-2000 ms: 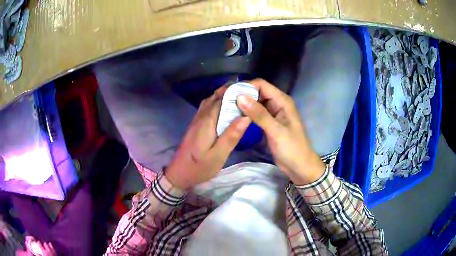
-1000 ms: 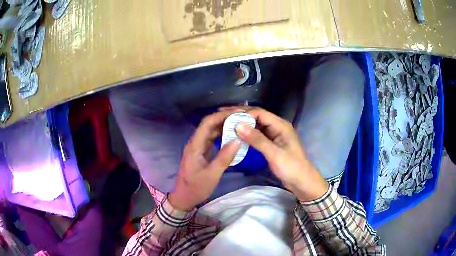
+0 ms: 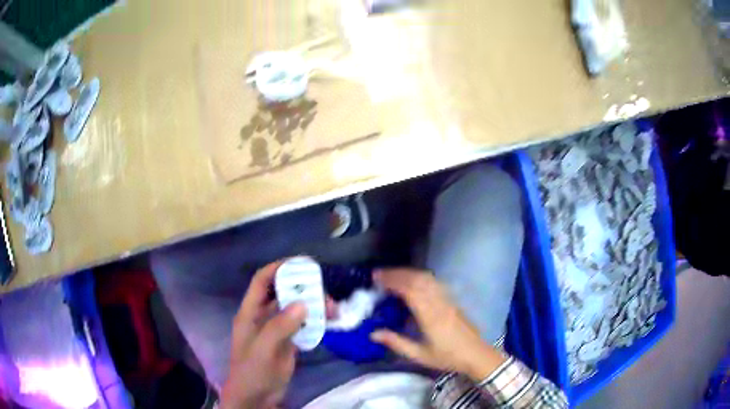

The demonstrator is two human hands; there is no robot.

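A white elongated oval part (image 3: pixel 301 297) with small dark marks is held upright in my left hand (image 3: pixel 268 335), thumb on its face. My right hand (image 3: pixel 436 323) is apart from it to the right, thumb and fingers spread, over a blue cloth or container (image 3: pixel 360 342) on my lap with something white and blurred in it. I see nothing held in my right hand, though it is slightly blurred.
On the bench (image 3: pixel 144 192), a cardboard mat (image 3: pixel 336 136) bears a small white cup (image 3: pixel 280 76) with sticks. Grey-white parts (image 3: pixel 36 144) are piled at left. A white item (image 3: pixel 599 36) lies at upper right. A blue bin (image 3: pixel 552 295) of loose parts is beside my right knee.
My right hand has left the white part and opened. My left hand alone holds the part, now further left. The view has shifted up and shows more of the bench.
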